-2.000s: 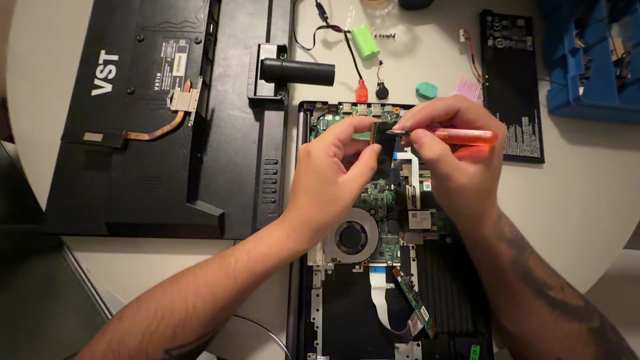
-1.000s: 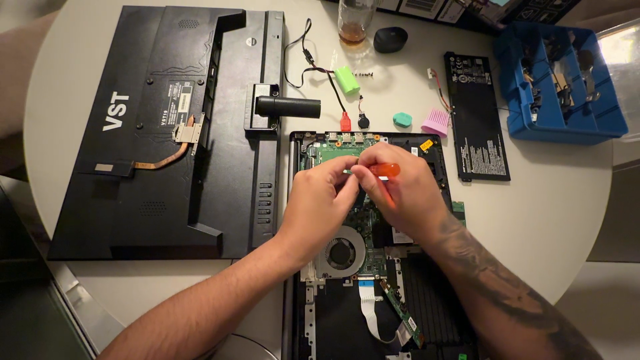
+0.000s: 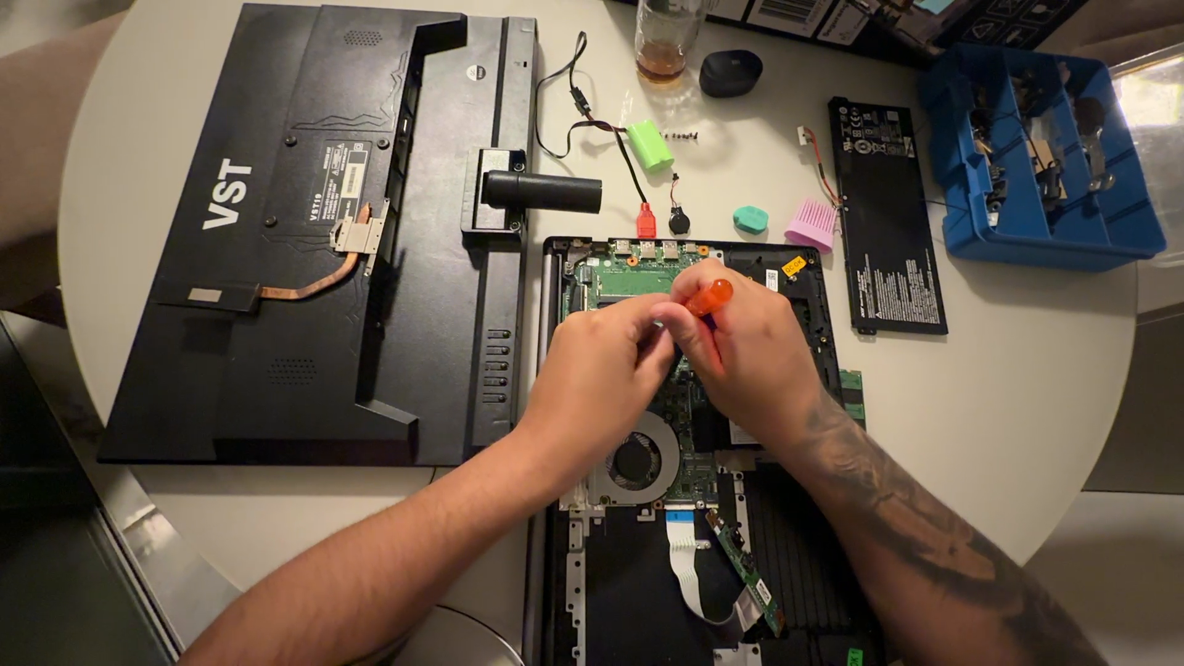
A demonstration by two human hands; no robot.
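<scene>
An opened laptop base lies below both hands, its green circuit board and round cooling fan exposed. My right hand is closed around a tool with a translucent orange handle; the tool's tip is hidden by the fingers. My left hand meets it over the board, thumb and fingers pinched together; whatever lies between them cannot be made out. A white ribbon cable and a narrow green board lie below the fan.
At left lies a black monitor with a copper heat pipe on it. Beyond the laptop are a green battery pack, glass, black case and pink comb-like piece. Right: laptop battery, blue compartment box.
Two seconds ago the left hand held a small dark part with the tool at it; now the hands are closed together and hide it. The view has shifted to show more of the table.
</scene>
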